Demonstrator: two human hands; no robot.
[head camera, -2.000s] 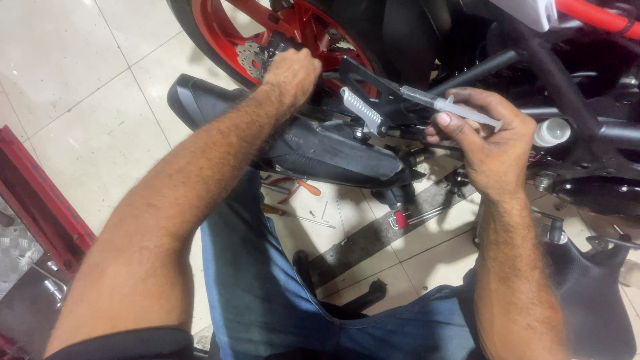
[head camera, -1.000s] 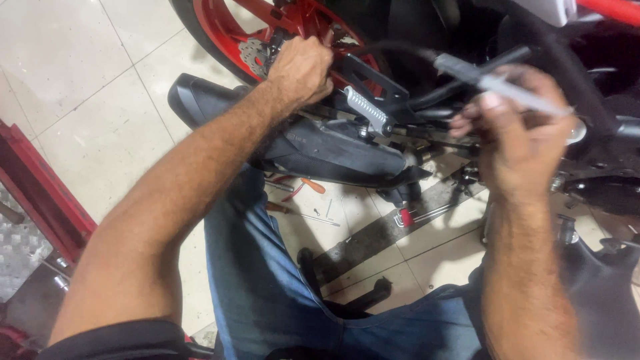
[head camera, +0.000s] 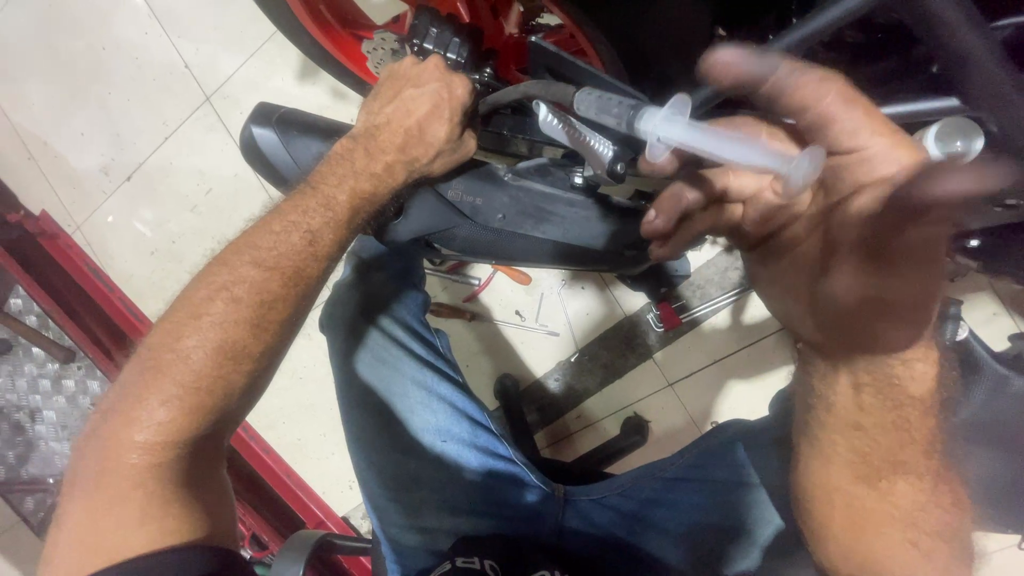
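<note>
My left hand (head camera: 424, 120) is closed in a fist beside the black brake caliper (head camera: 444, 38) at the red rear wheel (head camera: 328, 28) of a motorcycle; what lies inside it is hidden. A dark hose (head camera: 524, 92) runs from near this hand to a clear plastic syringe (head camera: 612, 110). Its plunger (head camera: 736, 150) is partly drawn out and lies across my right hand (head camera: 848, 192). Some fingers curl by the syringe's flange, while others are spread and blurred. Below the hose are a ribbed metal footpeg (head camera: 576, 134) and the black exhaust silencer (head camera: 520, 208).
Screwdrivers (head camera: 512, 274), a set of hex keys in a red holder (head camera: 668, 314) and small metal parts lie on the tiled floor below the silencer. A red metal frame (head camera: 80, 280) stands at left. Black curved legs (head camera: 520, 416) show between my knees.
My right hand has spread some of its fingers, and the syringe has shifted left since a second ago. My left hand remains beside the caliper.
</note>
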